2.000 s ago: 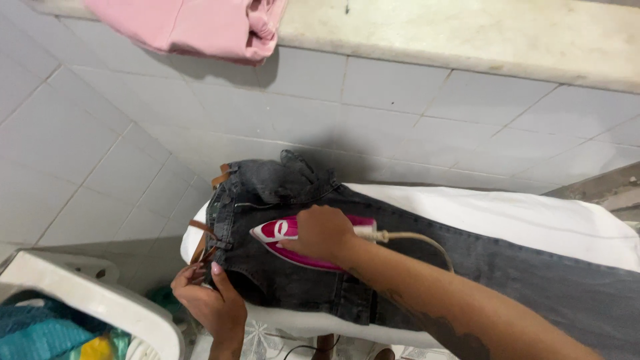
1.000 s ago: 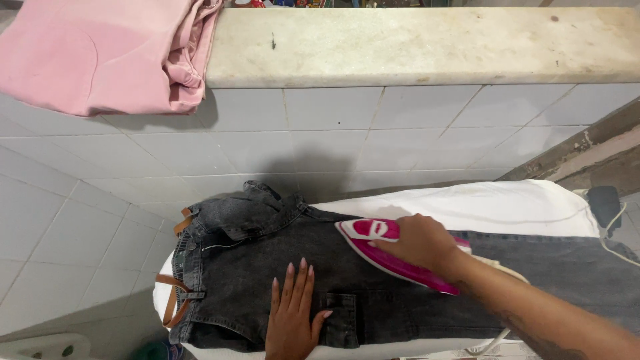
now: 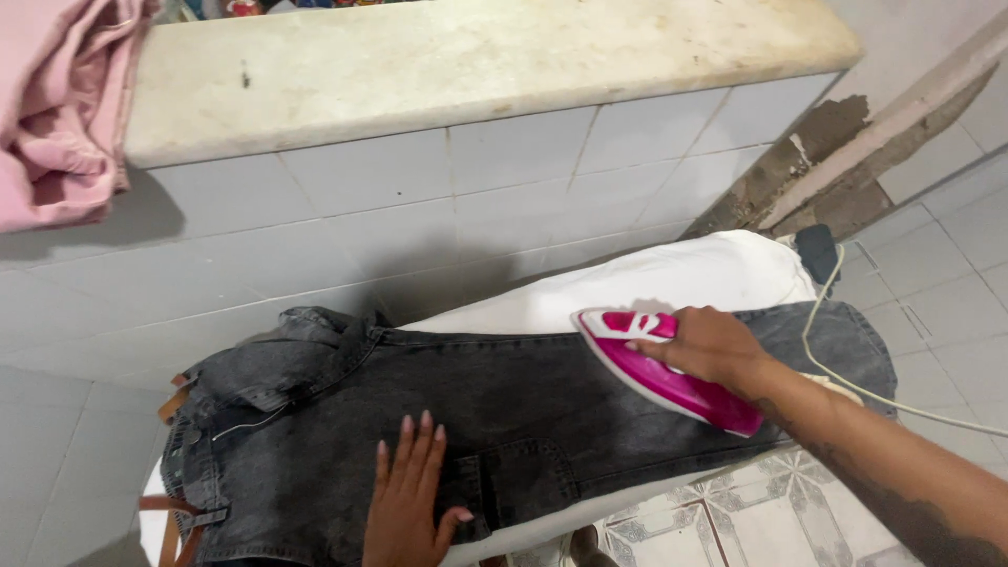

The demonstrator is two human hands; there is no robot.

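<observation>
Dark grey denim trousers (image 3: pixel 504 386) lie along a white-covered ironing board (image 3: pixel 677 272), with a brown belt (image 3: pixel 169 504) in the waistband at the left end. My right hand (image 3: pixel 709 346) is closed round the handle of a pink and white clothes iron (image 3: pixel 669 386), which rests on the trouser leg, its tip towards the upper left, close to the far edge. My left hand (image 3: pixel 411 488) lies flat on the denim with its fingers spread, just left of a stitched pocket (image 3: pixel 528 472). The iron's soleplate is hidden beneath it.
Behind the board stands a low tiled wall with a pale stone ledge (image 3: pixel 504 59); folded pink cloth (image 3: pixel 63 118) hangs over its left end. The iron's pale cord (image 3: pixel 906 405) trails off right. A dark object (image 3: pixel 819 248) is at the board's far end. Patterned floor tiles (image 3: pixel 756 520) show below.
My left hand has left the belt at the waistband and now lies flat on the denim. The iron in my right hand has moved right, along the leg. The view has shifted right.
</observation>
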